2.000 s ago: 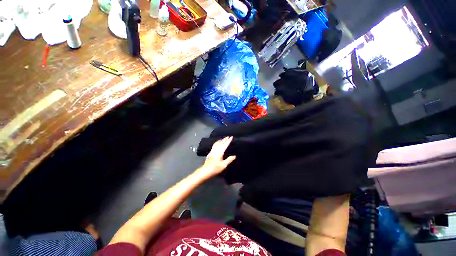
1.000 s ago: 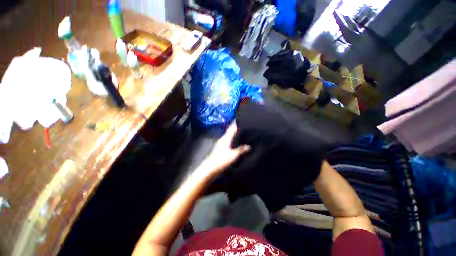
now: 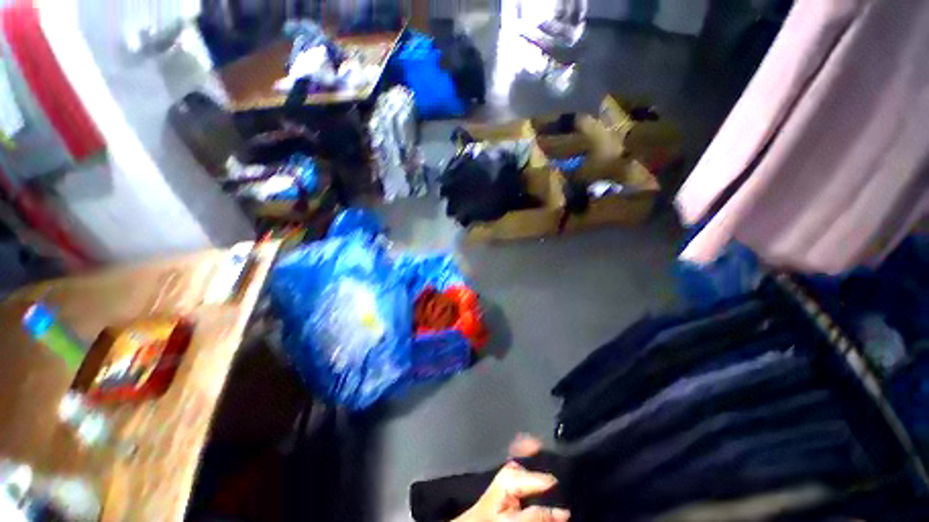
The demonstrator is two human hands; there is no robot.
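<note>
My left hand (image 3: 514, 496) is at the bottom edge, blurred and partly cut off, with its fingers curled on a black garment (image 3: 444, 497). Black cloth shows on both sides of the hand, and most of it is cut off or merges with the dark pile. A small skin-coloured patch shows just above the fingers; I cannot tell which finger or hand it is. My right hand is not otherwise visible. A row of dark folded garments (image 3: 703, 382) lies at the lower right, beside and beyond the hand.
A wooden table (image 3: 173, 449) at left bears a red tray (image 3: 132, 357). Blue plastic bags (image 3: 346, 316), with red cloth (image 3: 448, 314), stand by its corner. Open cartons (image 3: 514, 222) with dark cloth stand ahead. Pink cloth (image 3: 805, 133) hangs at right. Another table (image 3: 255, 82) is behind.
The view has lifted and turned right. The black garment and my left hand have dropped to the bottom edge, and my right arm has left the picture.
</note>
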